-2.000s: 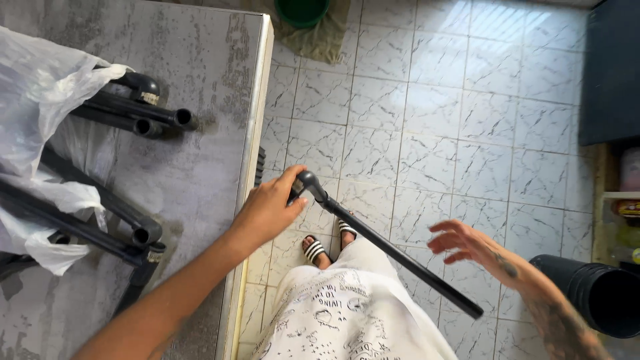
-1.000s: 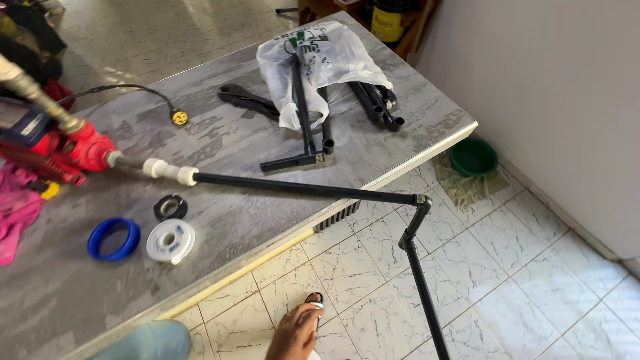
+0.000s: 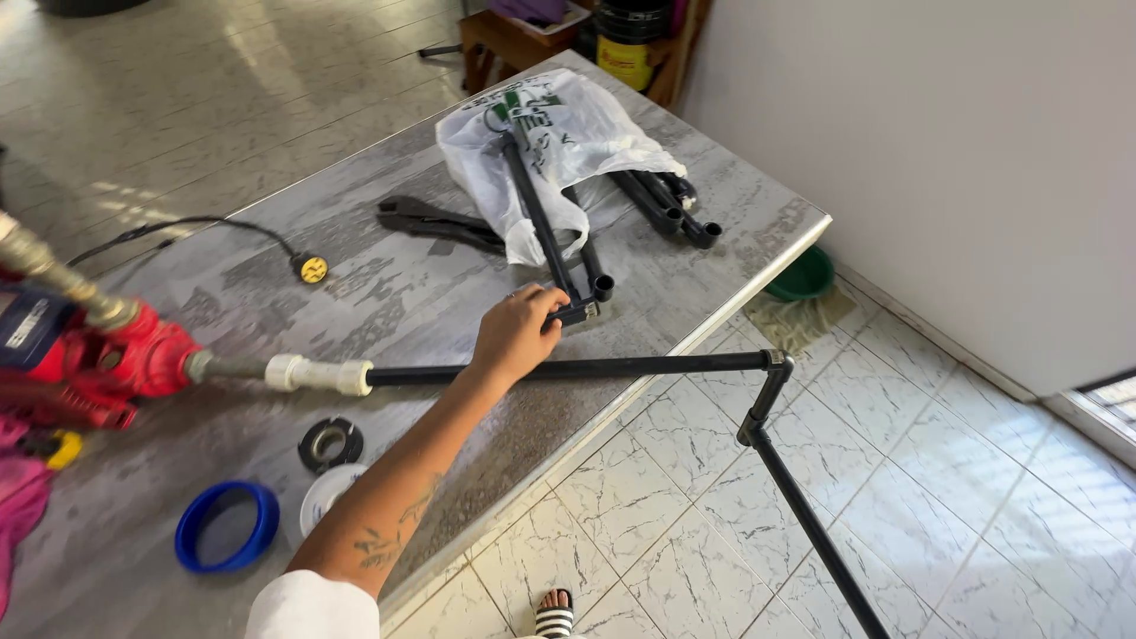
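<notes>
My left hand [image 3: 519, 330] reaches across the table, its thumb and fingers closed around the short end of a black pipe assembly [image 3: 541, 222]. The assembly's far end lies under a white plastic bag [image 3: 568, 124]. Below my hand and forearm runs a long black pipe [image 3: 674, 365], joined by a white coupling [image 3: 319, 374] to a red machine [image 3: 151, 355]. At an elbow fitting [image 3: 777, 358] beyond the table edge it turns into a short piece, then a second black pipe [image 3: 821, 541] slants down over the floor. My right hand is out of view.
Black pliers [image 3: 435, 222] and a yellow-faced plug [image 3: 311, 268] lie on the grey table [image 3: 355, 311]. Nearer are a blue ring [image 3: 227, 525], a black ring [image 3: 330, 445] and a white spool [image 3: 328, 497]. More black pipes [image 3: 657, 202] stick out of the bag. A green basin [image 3: 803, 273] is on the floor.
One second ago a hand was low, off the table; now my left hand is on the pipe assembly by the bag. The view has swung from the floor toward the table since two seconds ago.
</notes>
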